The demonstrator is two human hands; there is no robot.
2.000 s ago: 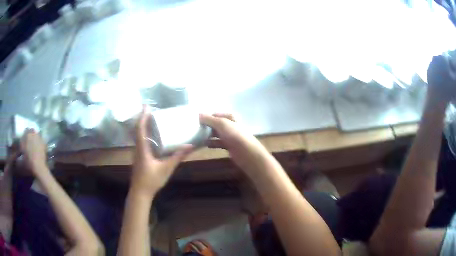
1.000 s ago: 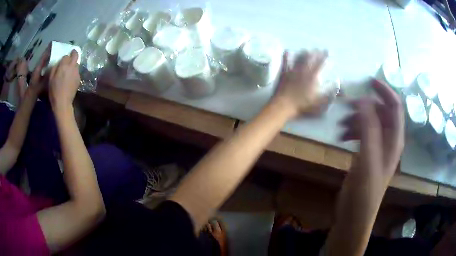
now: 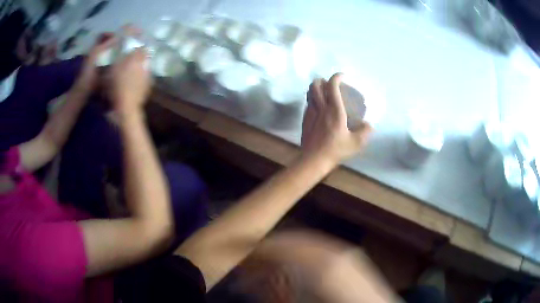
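My left hand (image 3: 331, 121) is over the table in the middle of the view, its fingers curled around a cup (image 3: 354, 105) whose shaded grey round end shows. My right hand or forearm (image 3: 322, 266) is a large skin-toned blur at the bottom edge; its fingers cannot be made out. A single white cup (image 3: 426, 135) stands on the table to the right of my left hand. Glossy white cups in film (image 3: 237, 80) stand in blurred rows left of my left hand.
A person in a pink top (image 3: 44, 248) sits at the left, both hands at a small white thing near the table. More blurred white cups (image 3: 512, 160) are at the right edge. The pale tabletop (image 3: 391, 44) has a brown front edge (image 3: 391, 198).
My left hand, blurred over the table one second ago, now holds a cup. My right hand has dropped from the table to the bottom edge. The view has shifted, showing more of the neighbour.
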